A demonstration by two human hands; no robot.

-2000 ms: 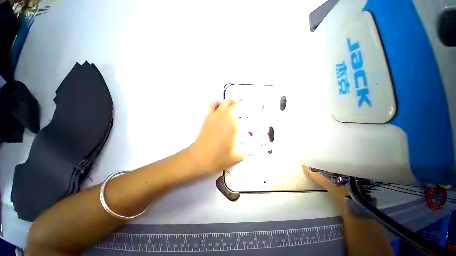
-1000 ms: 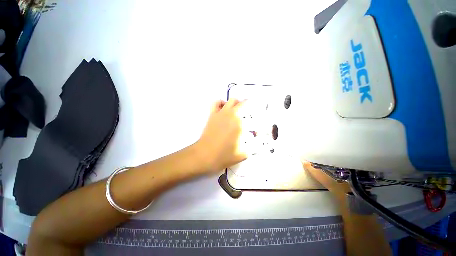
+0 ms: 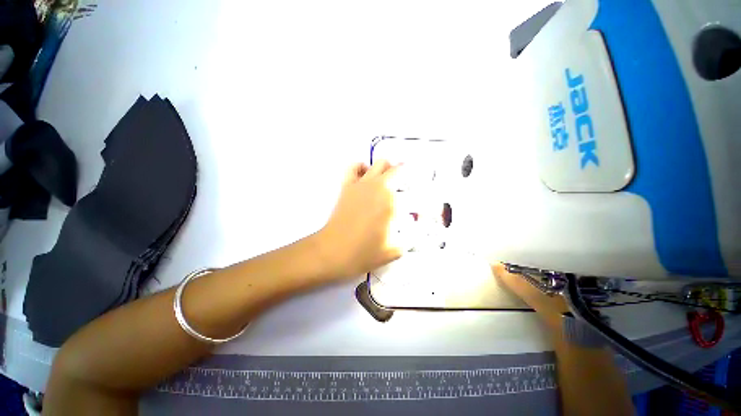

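The white sewing machine (image 3: 593, 106) with a blue stripe and "JACK" stands at the right. Its pale bed (image 3: 463, 288) lies in the middle under strong glare. My left hand (image 3: 363, 218) rests at the bed's left part, fingers pointing right; its fingertips are washed out, so I cannot tell what they hold. My right hand (image 3: 520, 286) reaches in under the machine head from the lower right; its fingers are mostly lost in glare and behind the head. Small dark and reddish spots show on the bed between the hands.
A stack of dark curved cloth pieces (image 3: 122, 215) lies on the table at left. More dark cloth (image 3: 39, 166) is at the far left edge. A grey ruler strip (image 3: 349, 383) runs along the front edge. A black cable (image 3: 617, 345) and red scissor loop (image 3: 705, 327) are at lower right.
The view has shifted slightly, so the cloth stack sits a little further right in the picture. Both hands keep nearly the same places on the bed.
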